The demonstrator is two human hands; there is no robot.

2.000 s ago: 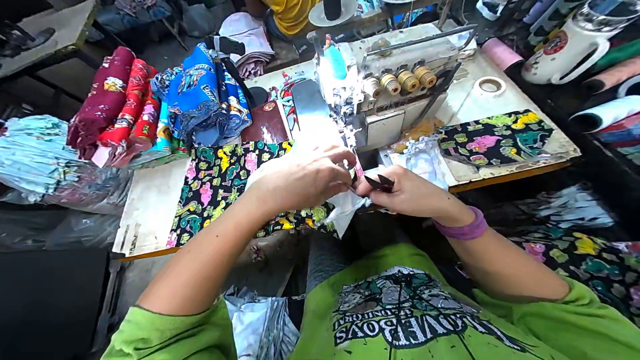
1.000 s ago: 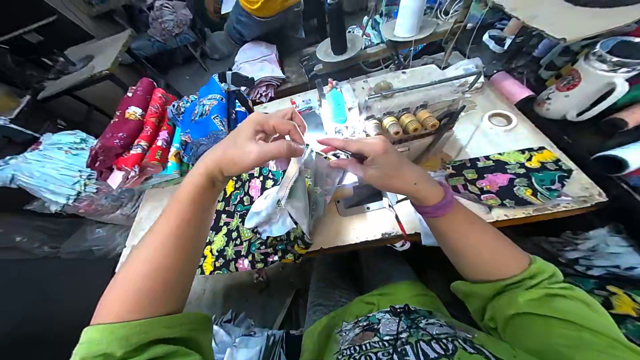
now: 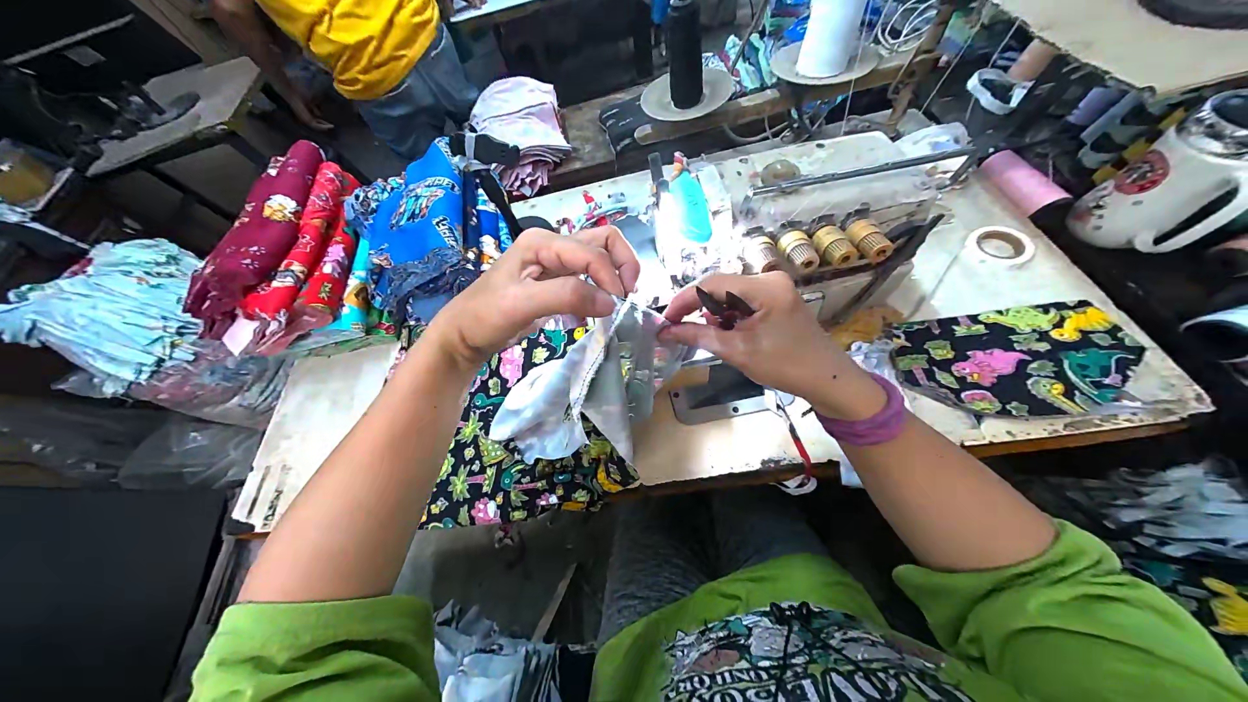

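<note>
My left hand pinches the upper edge of a pale fabric piece, which hangs down with a seam along it. Facing it, my right hand holds the fabric's other side between thumb and finger; dark thread snips lie in the same hand, their blades showing above the fingers. Behind both hands stands an overlock sewing machine. Black dinosaur-print fabric lies on the table under the pale piece, and more of that print lies at the right.
Rolled red and maroon fabrics, blue printed cloth and a light blue gathered pile are at the left. A tape roll and a white jug are at the right. A person in yellow is beyond the table; thread cones stand behind the machine.
Two seconds ago my hands were close together in front of the machine; they have since moved apart, and the pale fabric now hangs spread between them. The person in yellow shows more as the view shifts.
</note>
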